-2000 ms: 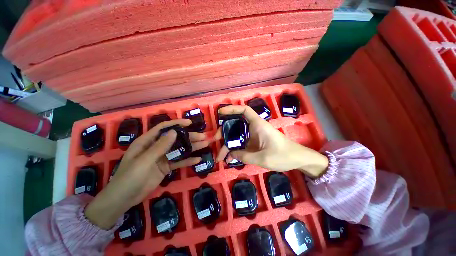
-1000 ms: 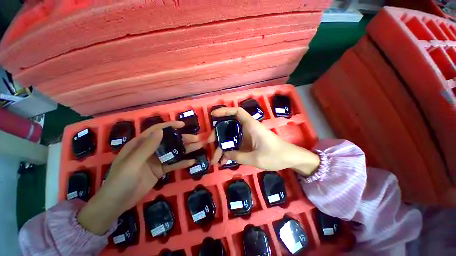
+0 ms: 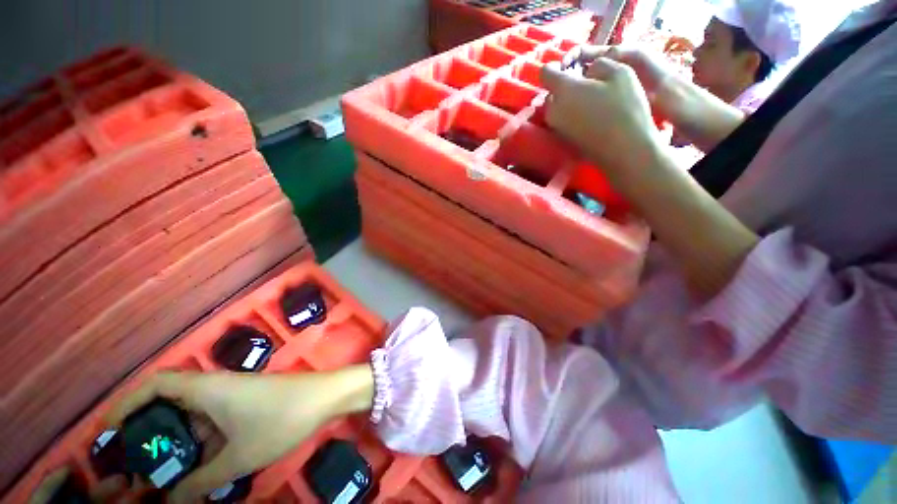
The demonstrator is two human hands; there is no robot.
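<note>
My right hand (image 3: 236, 418) holds a black smartwatch body (image 3: 160, 445) at the lower left, its screen facing me. The screen shows a small green-white lit mark, with a white label below it. My left hand (image 3: 47, 484) is mostly cut off at the bottom left corner; only fingers show, around another dark watch (image 3: 69, 490). Both hands are over the red-orange foam tray (image 3: 329, 340), whose pockets hold dark watches with white labels. Part of the tray is hidden by my right hand and sleeve.
A foam stack (image 3: 157, 236) rises at the left behind the tray. Another stack (image 3: 443, 246) with a pocketed top stands at centre right. Another worker's hands (image 3: 610, 108) are over it, with their striped sleeve at right. A further person (image 3: 728, 54) is behind.
The view has swung right, so my hands and the tray now sit lower left. A green-white mark now shows on the right watch's screen. Another worker has come into view.
</note>
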